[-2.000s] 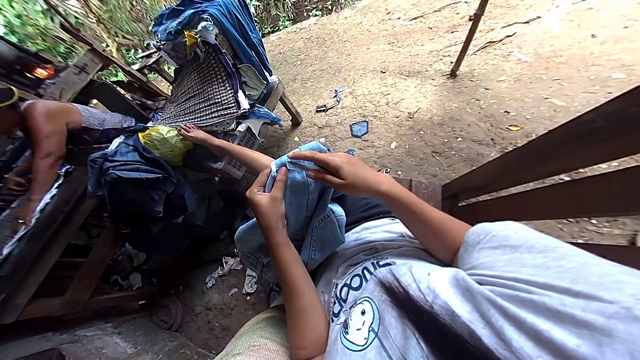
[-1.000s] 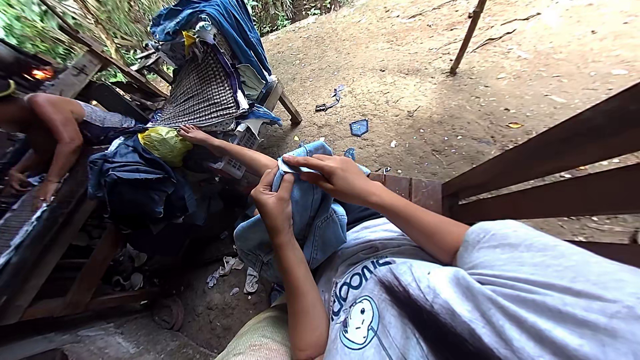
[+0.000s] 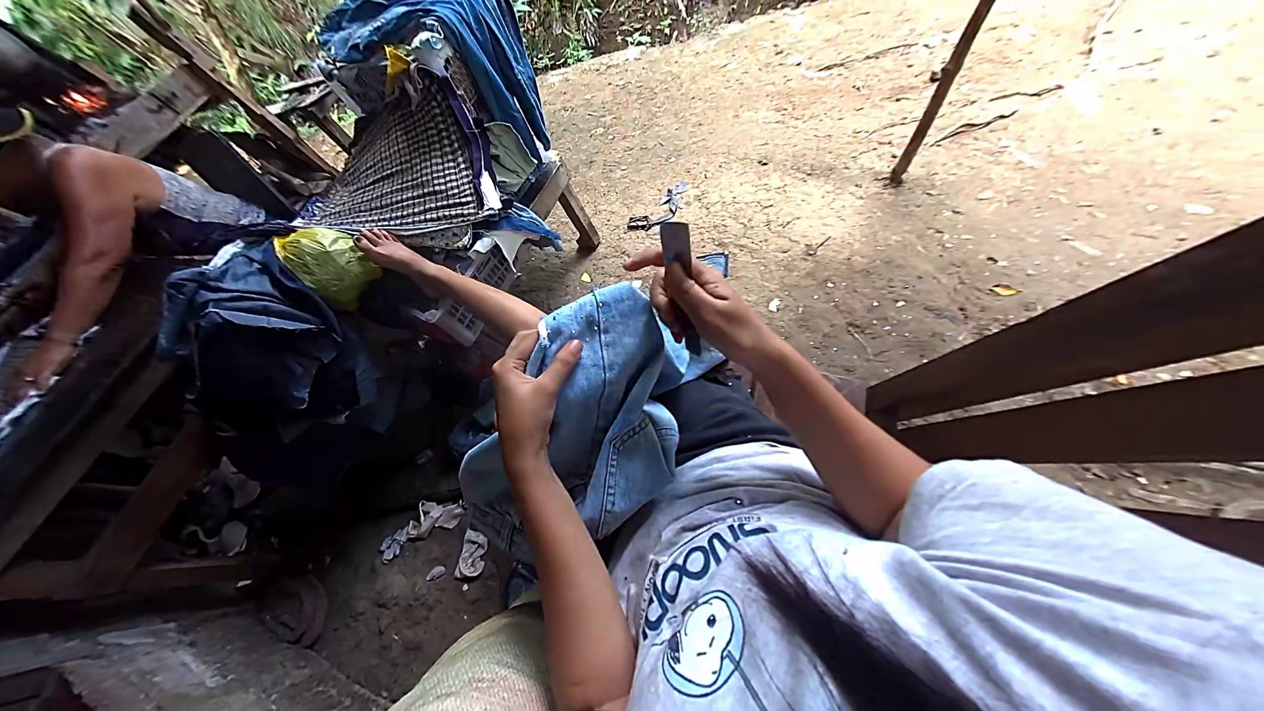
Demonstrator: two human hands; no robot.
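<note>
Light blue denim (image 3: pixel 612 395), which has seams and looks like part of a pair of jeans, lies bunched over the lap. My left hand (image 3: pixel 533 395) pinches its whitish cut edge between thumb and fingers. Just right of the cloth, my right hand (image 3: pixel 706 301) grips a dark flat strip (image 3: pixel 675 242), perhaps a blade; its top end sticks up above the fingers and its lower end shows beneath the hand. Some denim lies behind and below this hand.
Another person's hand (image 3: pixel 390 249) rests by a yellow plastic bag (image 3: pixel 331 267) on dark denim (image 3: pixel 257 326). At far left a person (image 3: pixel 94 217) leans over a wooden table (image 3: pixel 89 405). Cloths hang over a wooden stand (image 3: pixel 573 212). Wooden rails (image 3: pixel 1086 326) stand at right.
My right hand has moved off the denim edge, up and to the right, and the dark strip now shows in it. The denim is more spread out. My left hand still holds its edge.
</note>
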